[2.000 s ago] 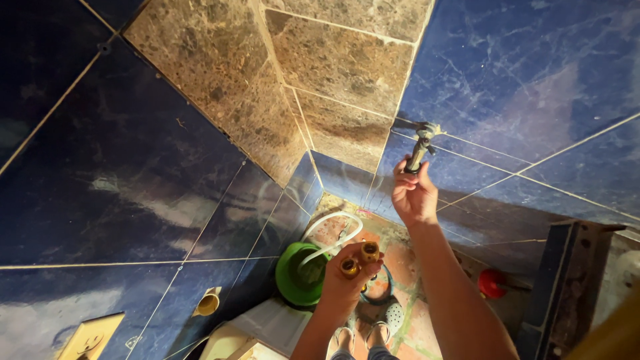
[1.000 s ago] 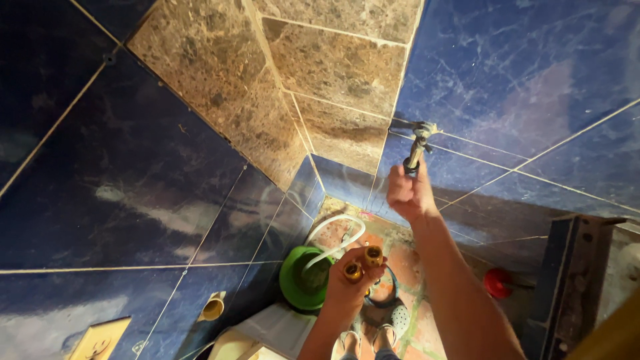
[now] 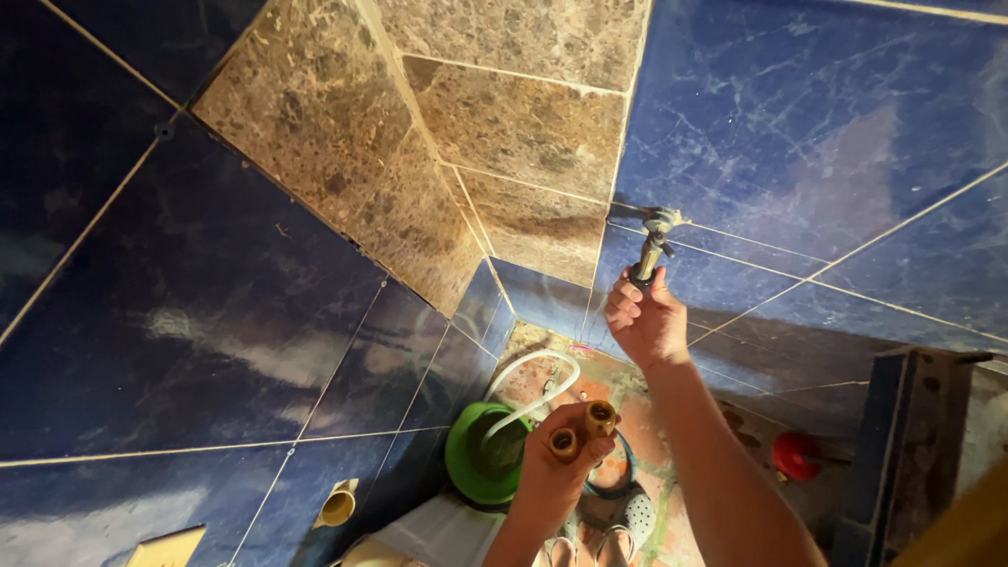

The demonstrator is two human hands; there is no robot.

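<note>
My right hand (image 3: 647,315) is raised to the blue tiled wall, its fingers closed around the dark lower end of a metal tap fitting (image 3: 650,253). The fitting joins a pipe outlet (image 3: 663,220) at the wall. Lower and to the left, my left hand (image 3: 555,465) holds a brass-coloured pipe fitting (image 3: 601,417) with two round openings facing up. Whether this is one piece or two, I cannot tell. Behind the left hand, a white hose (image 3: 555,391) curves from the floor into a green basin (image 3: 482,457).
A dark ledge (image 3: 890,457) juts out at the lower right, beside a red round object (image 3: 797,455) near the floor. A pipe stub (image 3: 339,504) sticks out of the left wall. Below are a white container (image 3: 433,535) and perforated shoes (image 3: 639,516) on the tiled floor.
The fingers of my right hand have shifted around the lower end of the tap fitting. My left hand stays low with the brass-coloured fitting.
</note>
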